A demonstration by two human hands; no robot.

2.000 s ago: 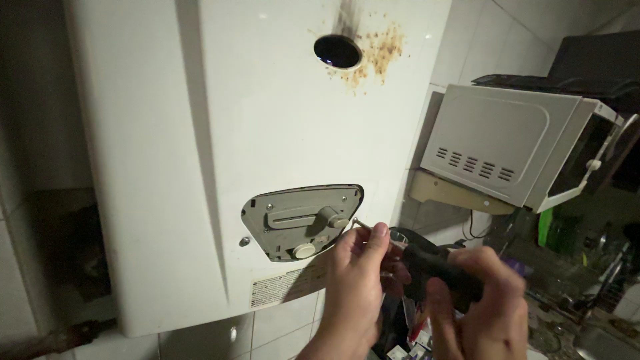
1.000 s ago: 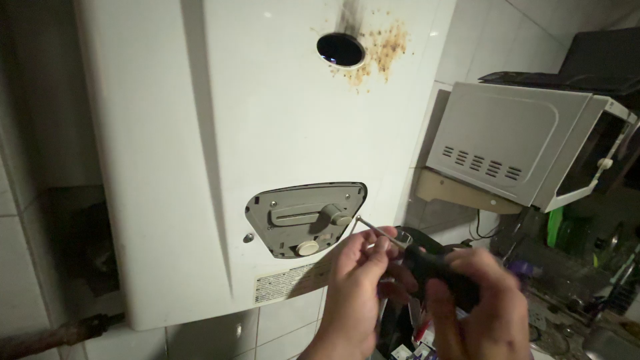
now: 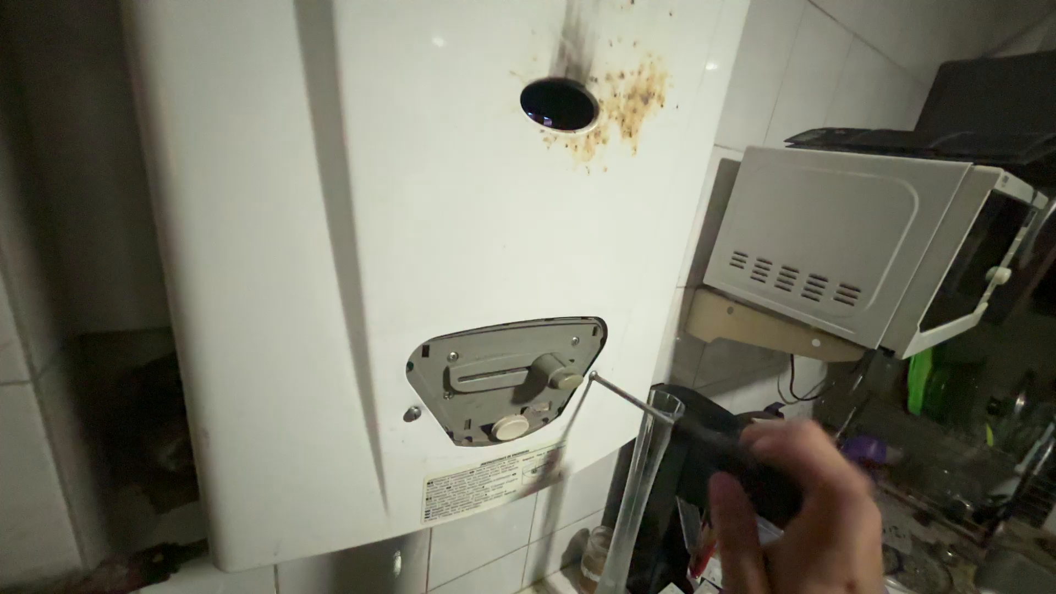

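Observation:
My right hand (image 3: 804,503), somewhat blurred, grips the dark handle of a screwdriver (image 3: 631,398). Its thin metal shaft points left, with the tip at a screw on the white front cover of a wall-mounted water heater (image 3: 511,247), just right of the grey control panel (image 3: 503,375). That panel carries a sliding lever knob (image 3: 565,377) and a round pale knob (image 3: 510,427). Left of the panel is a small screw or hole (image 3: 412,413). Higher up is an oval opening (image 3: 559,106) with rust and soot around it. My left hand is out of view.
A white microwave oven (image 3: 825,239) stands on a wall bracket (image 3: 767,326) at the right. Below the heater's right edge are a tall clear glass vase (image 3: 639,495) and a glass jar (image 3: 596,553). A printed label (image 3: 495,487) is on the heater's lower edge, and white wall tiles (image 3: 478,536) lie behind.
My left hand, which was at the screwdriver's shaft beside my right hand, has left the view. My right hand still holds the screwdriver near the cover's screw.

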